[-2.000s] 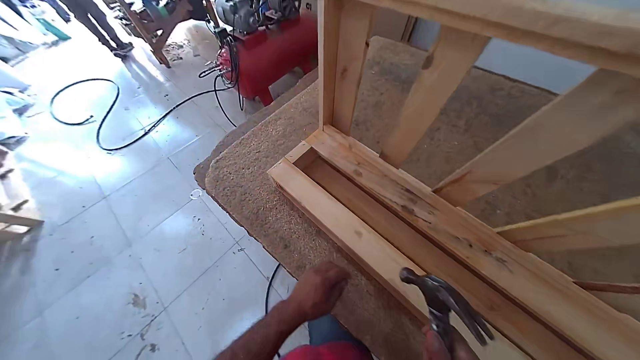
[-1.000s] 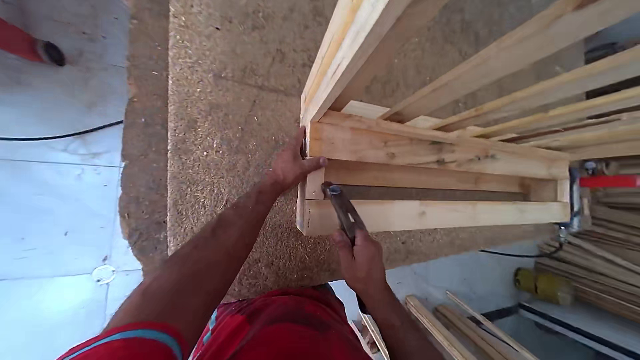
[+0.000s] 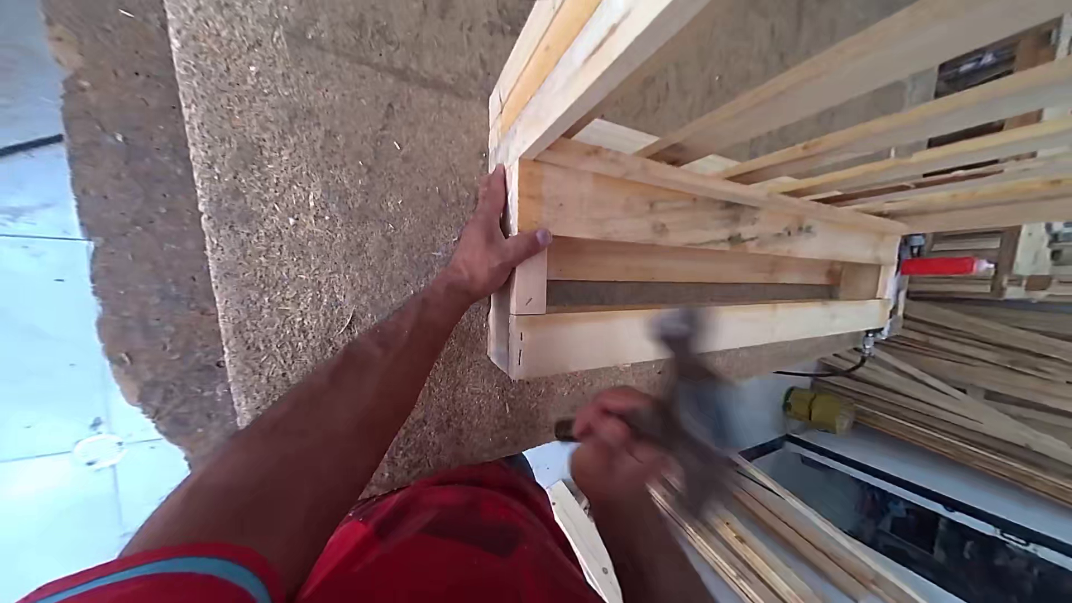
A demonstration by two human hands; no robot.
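My left hand grips the end of a wooden frame, its thumb on the short end block and its fingers along the outer side. Blurred by motion, my right hand is closed around a claw hammer, below the frame's near rail. The hammer overlaps that rail in view; contact cannot be told. Staples show at the near corner of the frame, by the end block. Wooden slats rise from the frame's far side.
The frame rests on a particleboard worktop with a ragged left edge. At the right are a red object, a yellow cylindrical thing and stacked wood strips. Tiled floor lies at the left.
Two seconds ago my left hand was off the frame; it now holds the frame's end. The hammer has moved away from the end block since one second ago. The view has turned strongly.
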